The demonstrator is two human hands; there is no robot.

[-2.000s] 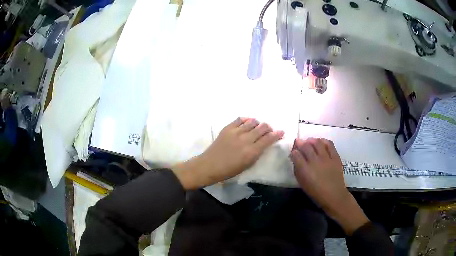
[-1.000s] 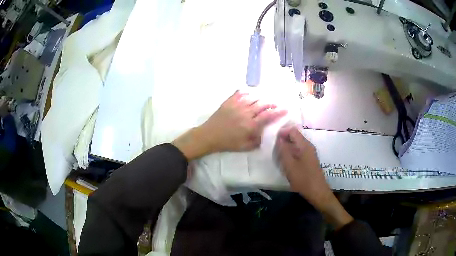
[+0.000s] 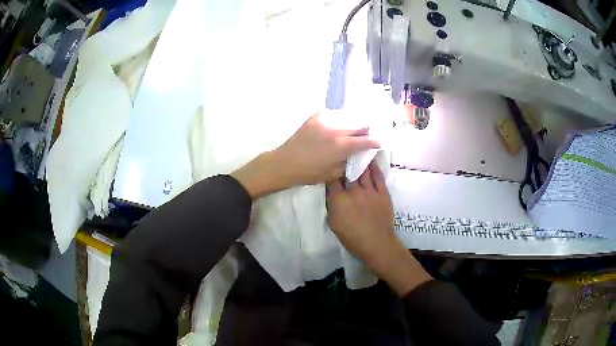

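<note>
White cloth lies on the machine table and hangs over its front edge. My left hand rests on the cloth, left of the needle area, fingers pointing right. My right hand is just below it and grips the cloth's edge, where a small fold stands up between the hands. The sewing machine has its presser foot area above and right of my hands. Strong light washes out the cloth near the needle.
A slim lamp hangs left of the machine head. Black-handled shears, a tan block and a printed sheet lie at the right. Ruler marks run along the front edge. Heaped cream cloth is at the left.
My right hand has moved left, close under my left hand. The cloth edge is now folded up between them, and more cloth hangs over the front edge.
</note>
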